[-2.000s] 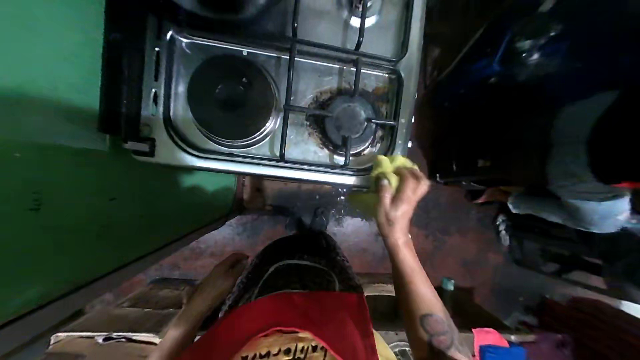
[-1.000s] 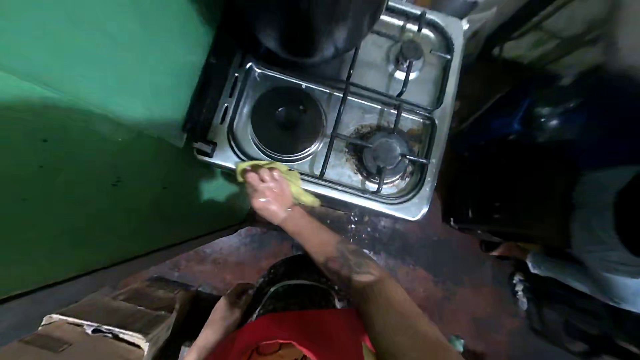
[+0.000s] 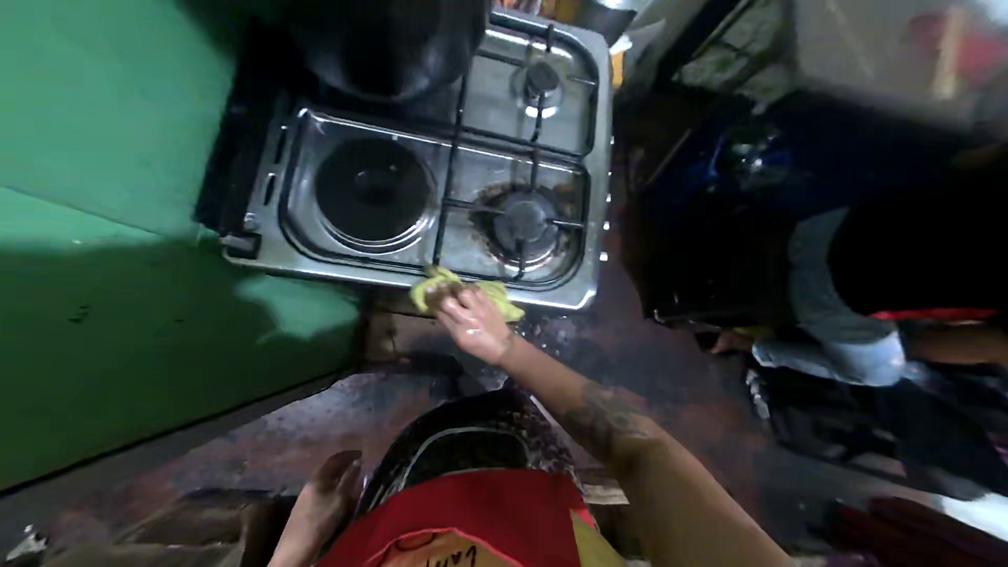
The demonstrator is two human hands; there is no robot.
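My right hand (image 3: pixel 475 321) presses a yellow cloth (image 3: pixel 501 296) against the front edge of a stainless steel stove (image 3: pixel 354 272), below the gas burner (image 3: pixel 526 226) that has brown residue around it. To the left of that burner lies a round black hotplate (image 3: pixel 375 190). My left hand (image 3: pixel 335 482) hangs low beside my left side, near the dark clothing; its fingers are dim, and whether it holds anything is unclear.
A large dark pot (image 3: pixel 386 47) stands on the stove's back left. A green wall (image 3: pixel 118 331) borders the left side. At right, another person in jeans (image 3: pixel 835 299) is beside a dark blue object (image 3: pixel 732 165). Cardboard (image 3: pixel 181 528) lies at lower left.
Two seconds ago my right hand was with the cloth at the stove's front right corner; it went left to below the hotplate, then came back right to the middle of the front edge.
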